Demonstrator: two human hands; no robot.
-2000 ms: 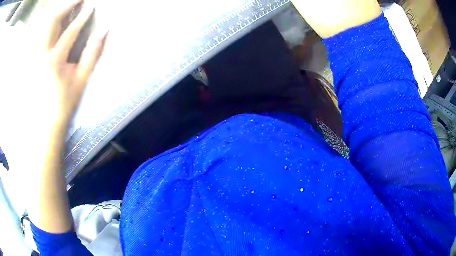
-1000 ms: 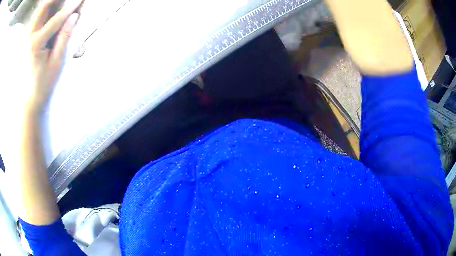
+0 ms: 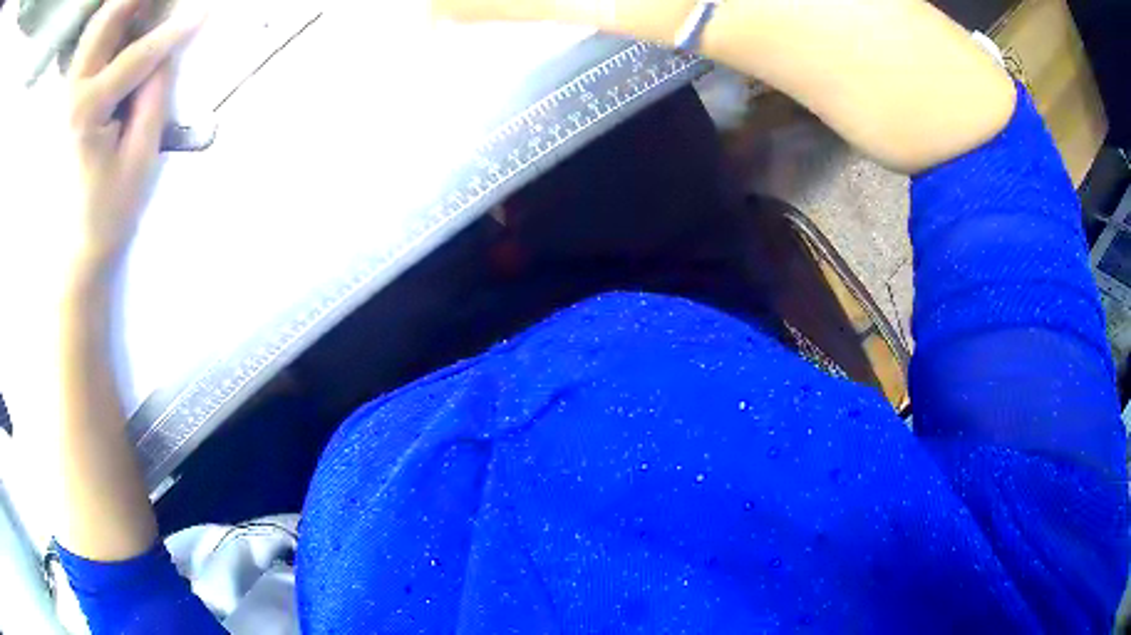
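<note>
My left hand is at the upper left over the glare-washed white table. Its fingers are apart and bent, and I see nothing clearly held. A grey, blurred part shows behind the fingertips. My right hand reaches in along the top edge, partly cut off and washed out, with a band at the wrist; its fingers and anything in them cannot be made out. A thin dark outline and a small dark edge mark the table beside my left hand. No fabric on the table can be told apart from the glare.
A grey ruler strip runs along the table's front edge. Pale crumpled cloth lies at the lower left, below the table. A tan cardboard box stands at the upper right. A dark curved band lies beside my right arm.
My right hand has swung from beyond the top right edge leftward over the table, bringing the wrist band into view. My left hand moved left earlier, then stayed nearly still.
</note>
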